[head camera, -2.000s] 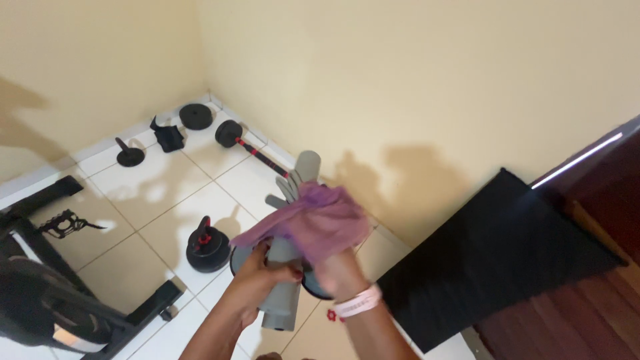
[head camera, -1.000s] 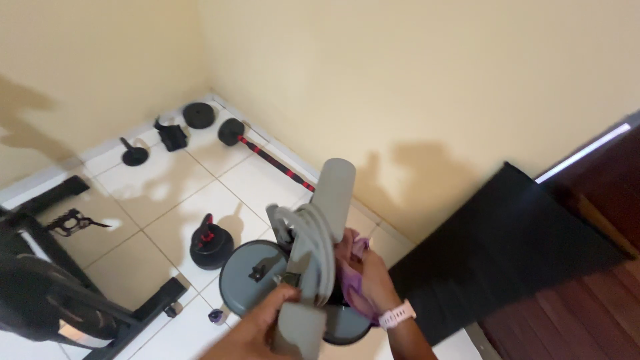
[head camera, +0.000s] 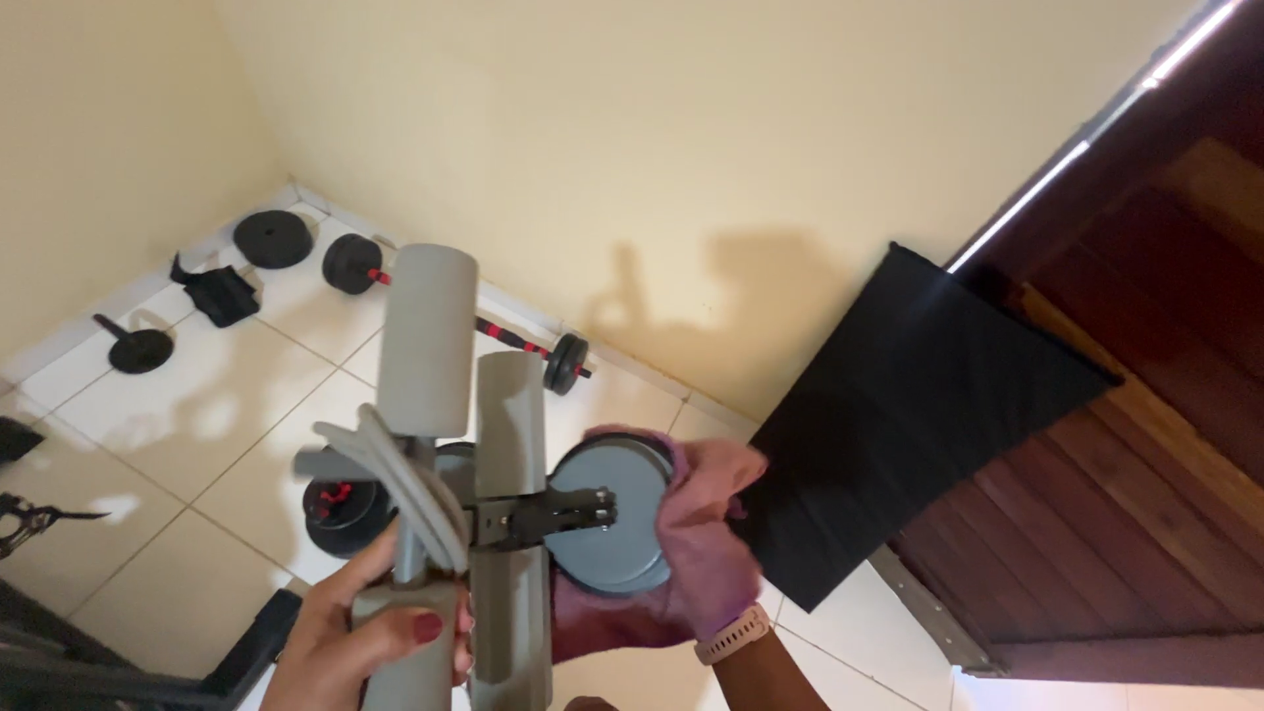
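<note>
My left hand (head camera: 370, 627) grips the lower grey foam roller of an exercise device (head camera: 410, 632), an ab roller type with grey foam pads, a looped grey cord (head camera: 410, 489) and round grey discs. My right hand (head camera: 726, 553), with a pink watch band at the wrist, holds a purple cloth (head camera: 701, 523) around the edge of the right disc (head camera: 612, 513). The cloth covers most of the fingers. A second disc is mostly hidden behind the pads. Just behind my left hand, a black kettlebell with red parts (head camera: 346, 513) stands on the floor.
Along the wall lie a barbell (head camera: 353, 264) with a red and black bar, a black weight plate (head camera: 273, 239), a black strap item (head camera: 219, 294) and a small stand (head camera: 140, 350). A black mat (head camera: 889, 425) leans by a wooden door (head camera: 1106, 474). Black equipment frame (head camera: 247, 647) stands lower left.
The device has been turned in my hands, so a disc now faces up at the right. The purple cloth, earlier over the pads, is now wrapped around that disc's edge.
</note>
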